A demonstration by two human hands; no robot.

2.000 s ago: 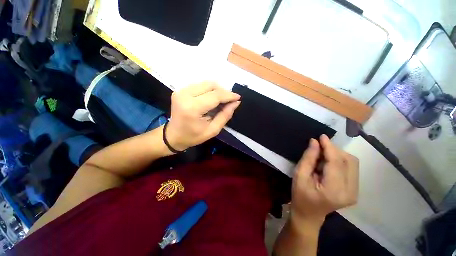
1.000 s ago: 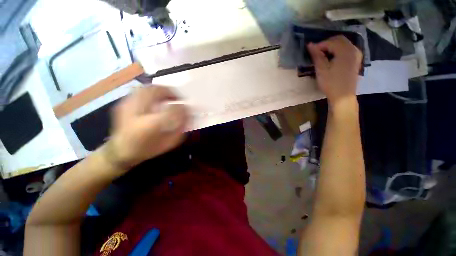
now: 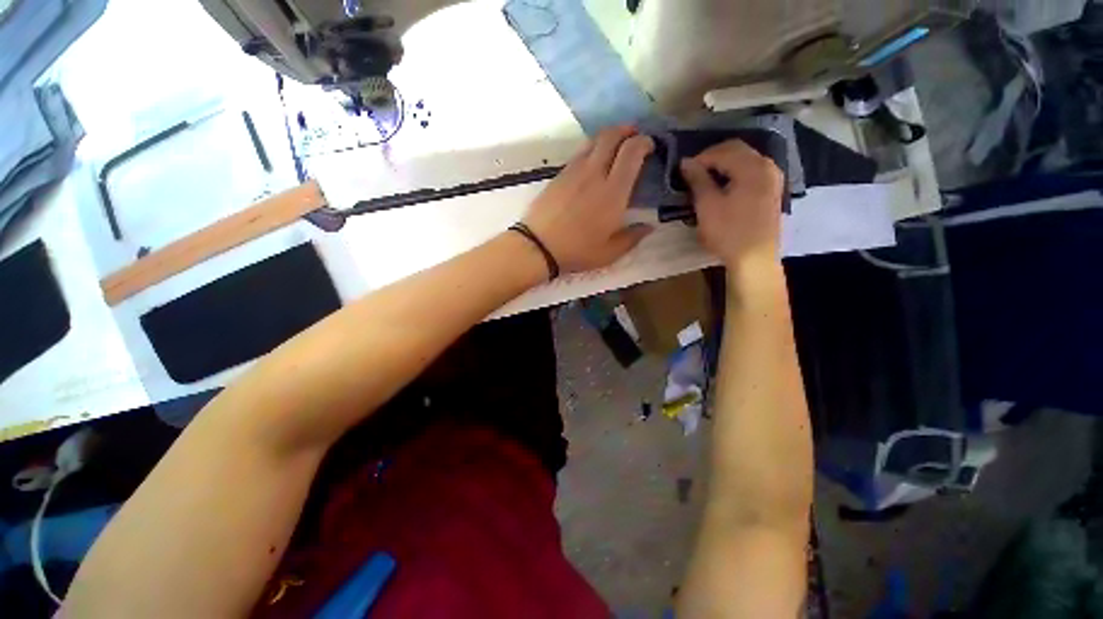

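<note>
A stack of black and grey pieces point(image 3: 756, 151) lies at the right of the bed, beneath the machine arm. My right hand point(image 3: 735, 200) pinches the edge of a dark piece at the stack. My left hand point(image 3: 593, 208) rests at the stack's left edge, fingers spread; whether it grips cloth is hard to tell. A black rounded rectangle point(image 3: 242, 312) lies flat below the orange-brown hinge strip point(image 3: 215, 242) of the clear template point(image 3: 182, 163). Another black piece point(image 3: 30, 308) lies at the far left, cut off by the picture's edge.
The cream machine head point(image 3: 774, 48) and the needle area point(image 3: 377, 103) are at the top. A dark strip point(image 3: 454, 191) runs along the bed. A pale blue-grey piece point(image 3: 581, 61) lies beside the stack. Blue-grey cloth point(image 3: 36, 133) is at upper left. Dark denim point(image 3: 895, 327) hangs at right.
My left hand has moved right from beside the black piece near the template to the stack. My right hand has moved from the near black piece to the stack. The view has turned right.
</note>
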